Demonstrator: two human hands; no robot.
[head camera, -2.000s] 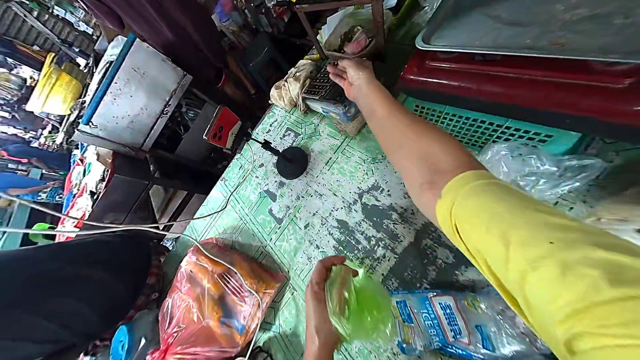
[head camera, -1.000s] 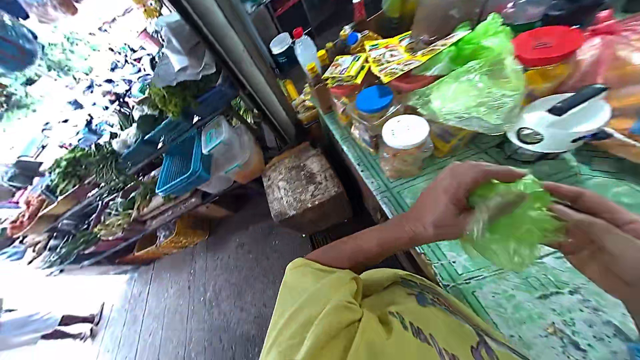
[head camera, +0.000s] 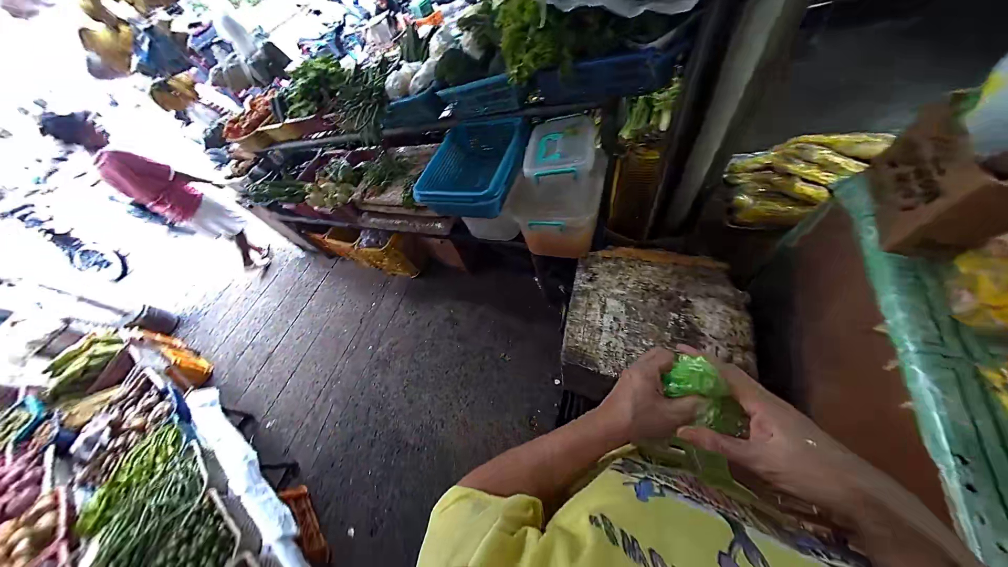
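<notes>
A bunched green plastic bag is squeezed between my two hands, close in front of the yellow shirt. My left hand grips it from the left side, fingers curled. From the right, my right hand holds its lower part between thumb and fingers. What the bag contains, if anything, cannot be told. Just beyond the hands is a worn block-like stand with a scuffed, whitish top.
At right runs a table edge under green plastic cover, with a cardboard box on it. Vegetable crates stand lower left. Blue baskets and lidded plastic bins sit ahead. A person is on the walkway at far left.
The view has swung far from the table toward the walkway. Two seconds ago one hand held the green bag while the other reached across the table; now both hands hold the bag, more tightly bunched.
</notes>
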